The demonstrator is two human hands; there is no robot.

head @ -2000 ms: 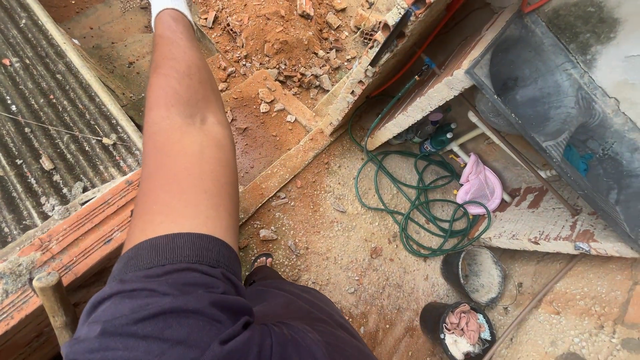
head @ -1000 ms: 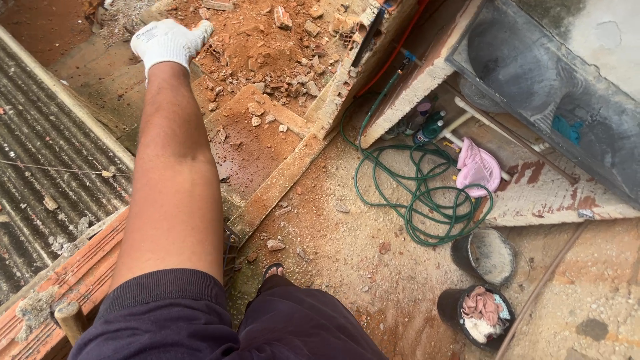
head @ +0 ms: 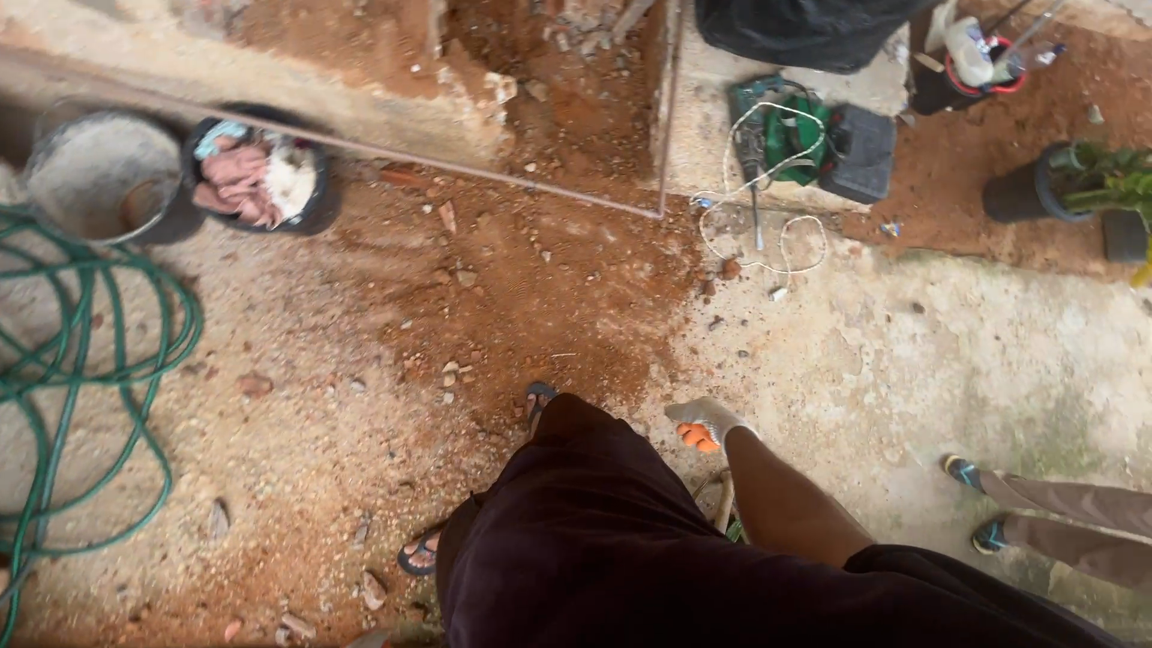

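Observation:
My right hand (head: 708,423), in a white knit glove with an orange coating on the palm side, hangs beside my dark clothing at the lower right of centre. Its fingers look curled; whether they grip anything cannot be told. A pale stick-like thing (head: 724,499) shows just below it, partly hidden by my clothing and arm. My left hand is out of view. Ahead, a green and black power tool with a long bit (head: 749,148) lies on a concrete ledge, with a pale cord (head: 825,236) looped over it and onto the ground. A dark case (head: 859,155) lies beside it.
A green hose (head: 81,360) lies coiled at left, near a grey-crusted bucket (head: 108,180) and a black bucket with cloths (head: 306,193). Another person's legs (head: 1062,522) stand at lower right. A potted plant (head: 1035,193) and a long thin bar (head: 504,175) are ahead. Rubble dots the ground.
The view has swung far to the right. My gloved left hand, stretched over the rubble a second ago, has left view; my right hand now shows.

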